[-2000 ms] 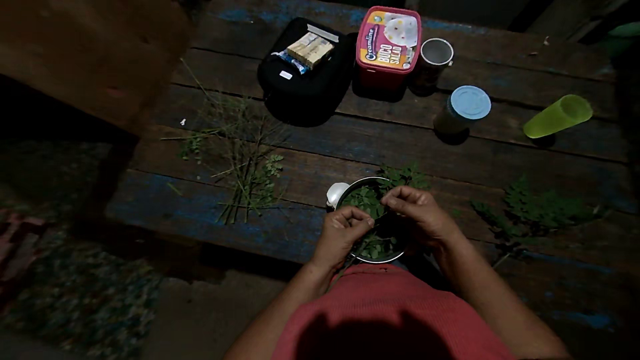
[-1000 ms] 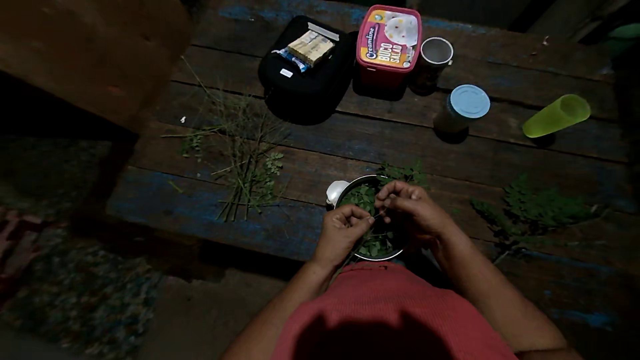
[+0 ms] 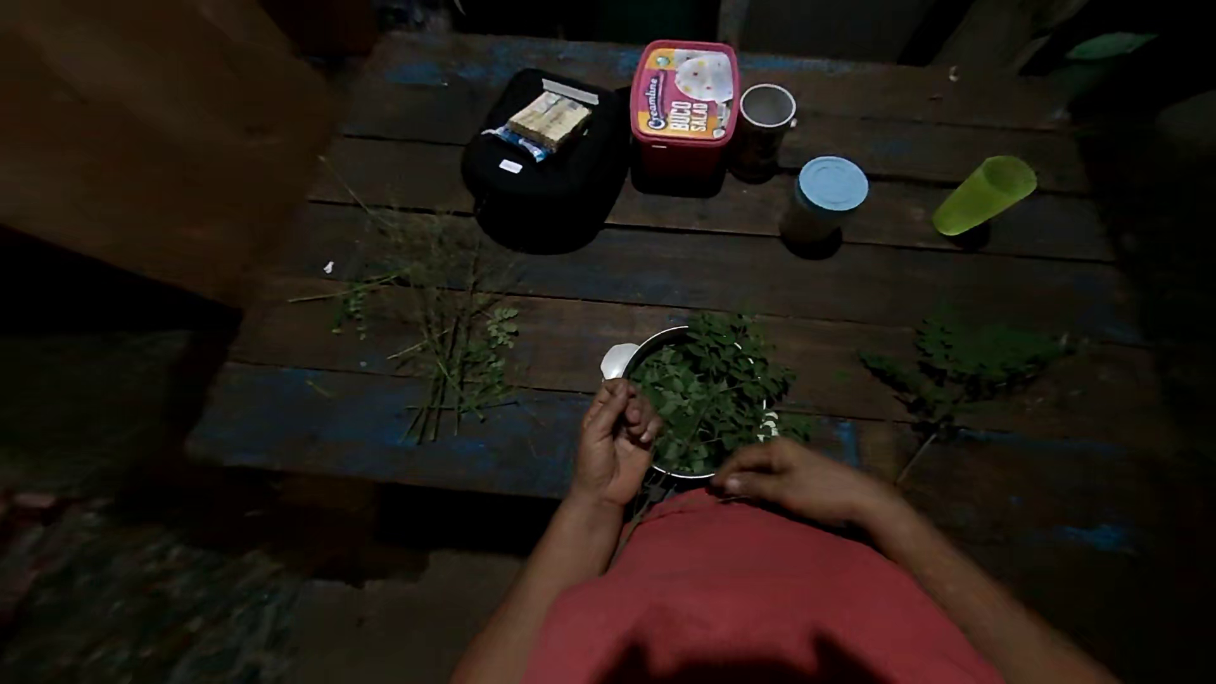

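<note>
A white-rimmed pot full of green leaves stands near the table's front edge, close to my body. My left hand is at the pot's left side, its fingers curled together with thumb against forefinger; a thin stem may be between them, but it is too dark to tell. At the pot's lower right rim is my right hand, palm down, fingers bent towards the pink shirt; whether it pinches something cannot be seen. Leafy sprigs spill over the pot's right rim. A white handle or lid part shows at its left.
Stripped stems lie spread on the wooden table to the left, a leafy branch to the right. Behind are a black case, a pink ice cream tub, a metal mug, a blue-lidded jar and a green cup.
My hands, close together over the pot before, are now apart. The right has moved down towards my body and the left has come to the rim. More of the leaves shows.
</note>
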